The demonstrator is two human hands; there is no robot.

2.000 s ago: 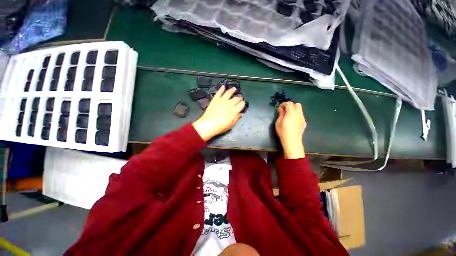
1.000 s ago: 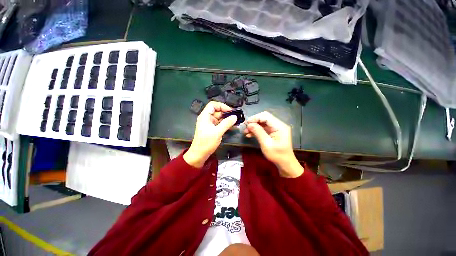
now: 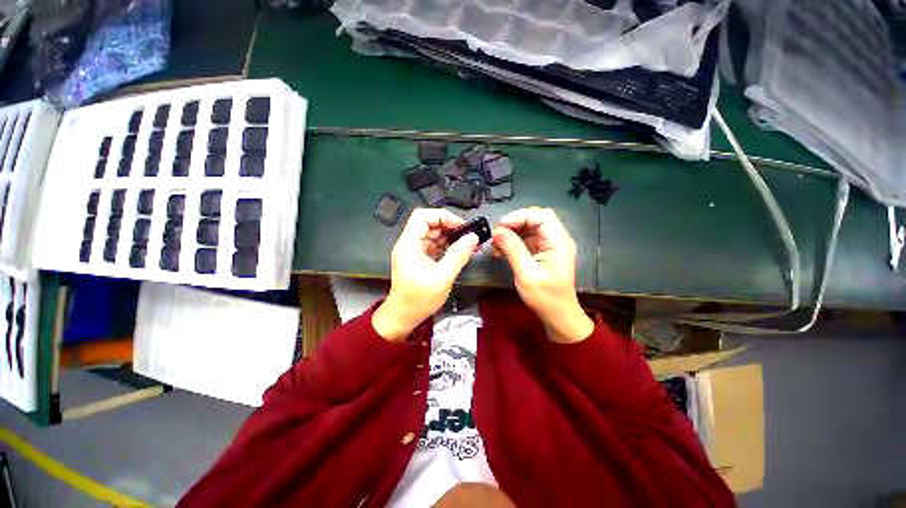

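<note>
My left hand [image 3: 427, 260] grips a small black housing [image 3: 473, 232] between thumb and fingers, tilted on edge, near the bench's front edge. My right hand [image 3: 536, 260] is at the housing's right side, thumb and index finger pinched together beside it. Whether a tiny part is between those fingertips is too small to tell. A loose group of black housings [image 3: 462, 190] lies on the green bench just beyond my hands, with one housing [image 3: 388, 207] apart at its left. A pile of tiny black inserts [image 3: 592, 185] lies to the right.
A white foam tray [image 3: 171, 187] with rows of black housings is at left. Clear blister trays [image 3: 556, 38] over black layers lie beyond the bench strip. Cloudy empty trays [image 3: 830, 94] and pale strips [image 3: 760, 203] are at right. An open cardboard box [image 3: 733, 427] is below the bench.
Both hands have come from the housing group and insert pile to meet around one housing. Over the last second the housing has tilted slightly and my right fingertips have closed in beside it.
</note>
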